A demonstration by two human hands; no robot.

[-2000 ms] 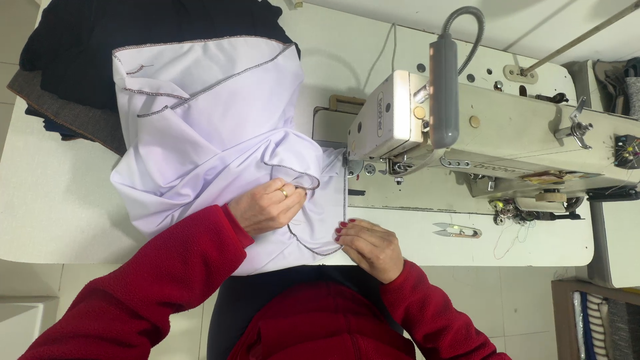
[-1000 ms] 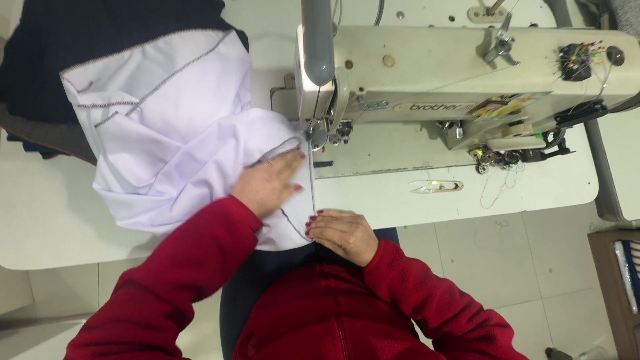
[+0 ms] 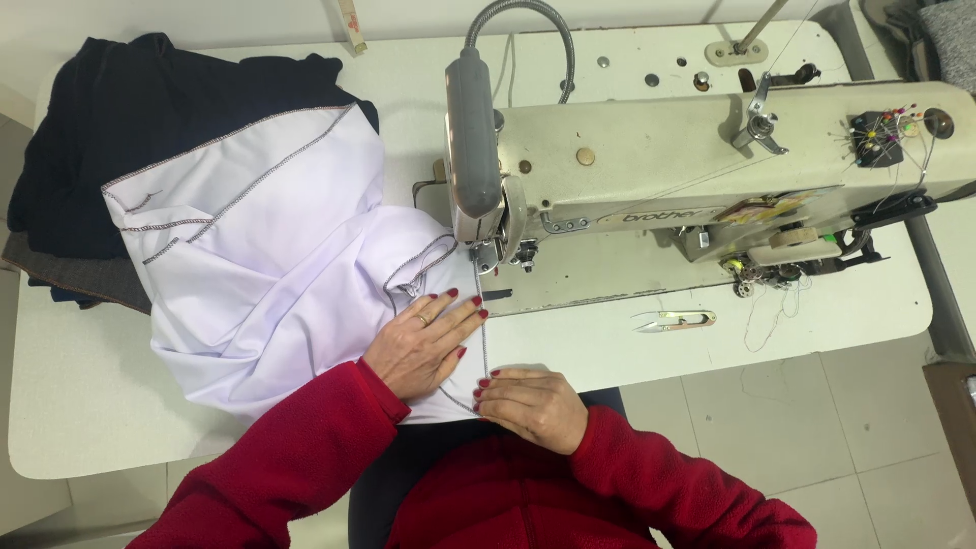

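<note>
White fabric with dark overlocked edges [image 3: 297,191] lies bunched on the sewing table, its right edge running under the needle area of a Brother sewing machine [image 3: 610,183]. My left hand [image 3: 423,343] lies spread, palm down, on the fabric just below the presser foot [image 3: 488,255]. Near the table's front edge, my right hand [image 3: 534,404] pinches the fabric's stitched corner between fingers and thumb. The needle itself is hard to make out behind the machine head and its grey lamp [image 3: 473,137].
Dark folded garments [image 3: 152,99] are piled at the back left. Thread snips [image 3: 676,321] lie on the table front, right of my hands. A pincushion with pins [image 3: 877,139] sits on the machine arm. A measuring tape [image 3: 352,27] hangs at the back.
My left hand had its fingers gathered on the fabric two seconds ago; now it lies flatter and spread. My right hand still holds the fabric's lower edge. The view has shifted.
</note>
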